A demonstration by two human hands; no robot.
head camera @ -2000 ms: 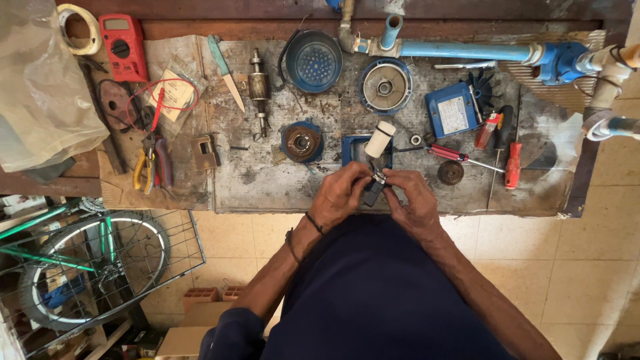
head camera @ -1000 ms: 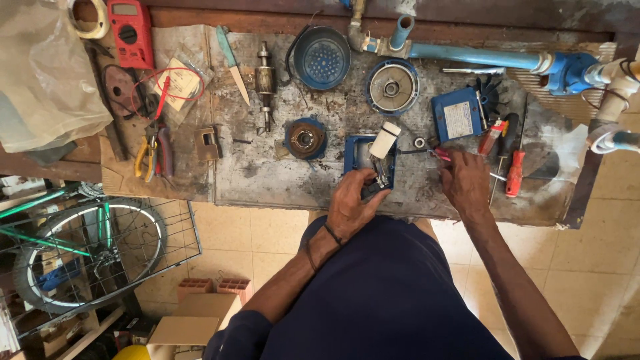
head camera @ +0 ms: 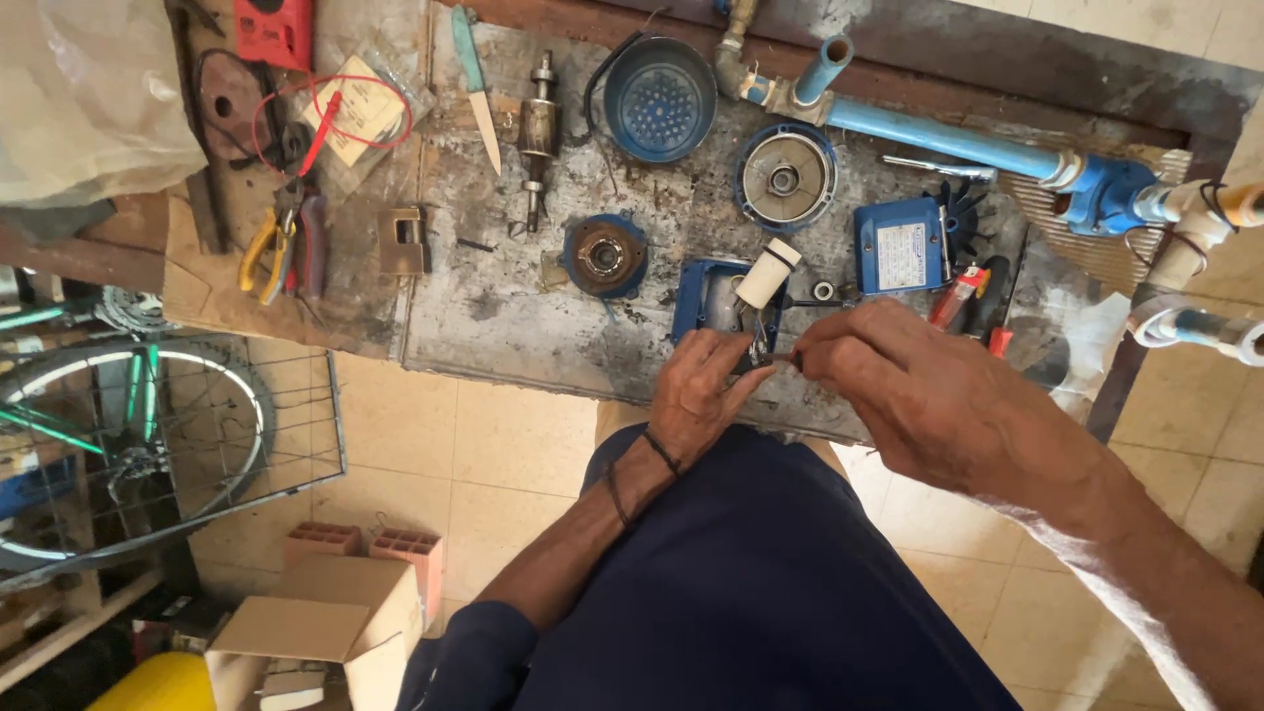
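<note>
My left hand (head camera: 699,390) pinches a small dark part with wires (head camera: 758,351) at the bench's front edge. My right hand (head camera: 879,380) grips a screwdriver, mostly hidden in the fingers, its shaft (head camera: 782,357) reaching the small part. Just behind them, a white cylindrical capacitor (head camera: 765,276) with a black band leans over an open blue metal box (head camera: 694,296). A small metal ring (head camera: 824,290) lies right of the box. Behind my right hand are a blue cover with a label (head camera: 897,247) and a black fan (head camera: 963,217).
A motor rotor (head camera: 538,133), a blue fan cover (head camera: 660,99), two end shields (head camera: 604,257) (head camera: 785,178) and a knife (head camera: 479,99) lie across the bench. Pliers (head camera: 262,259) and a red multimeter (head camera: 274,30) sit left. A blue pipe assembly (head camera: 938,128) runs along the back right.
My right hand left the small part, reached to the red screwdriver on the bench, and is back beside my left hand with it. My left hand has kept hold of the part.
</note>
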